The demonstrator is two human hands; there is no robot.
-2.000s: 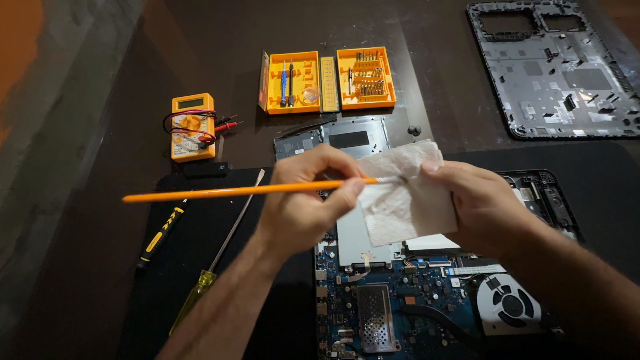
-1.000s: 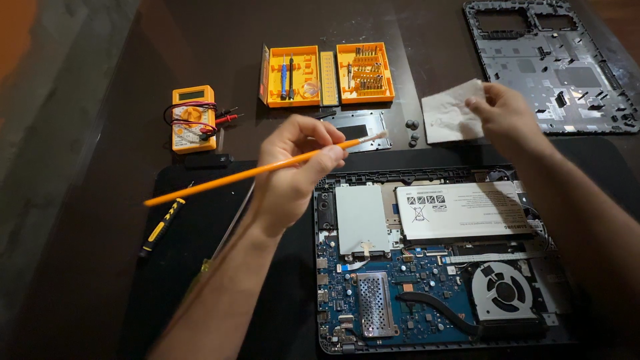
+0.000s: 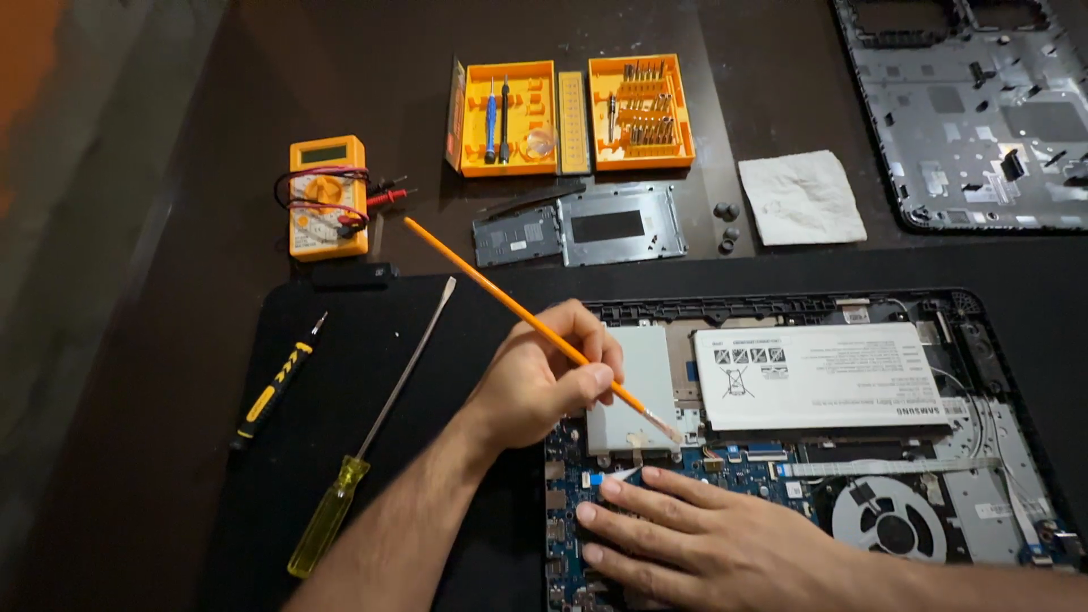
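Observation:
An orange-handled paintbrush is pinched in my left hand, its bristles over the lower right corner of a silver drive inside an opened laptop chassis. My right hand lies palm down with fingers spread over the blue motherboard, hiding much of it; it holds nothing that I can see. Above that hand is the white Samsung battery. The cooling fan sits to its right. A folded white paper tissue lies on the table behind the chassis.
A black mat holds a yellow-black precision screwdriver and a flathead screwdriver. Farther back are a multimeter, an orange bit case, metal and plastic covers, several small dark rubber pieces and a laptop bottom cover.
The tissue, held in my right hand before, now lies let go on the table. My right hand has moved down onto the motherboard. The brush has swung so its bristles point down toward the laptop.

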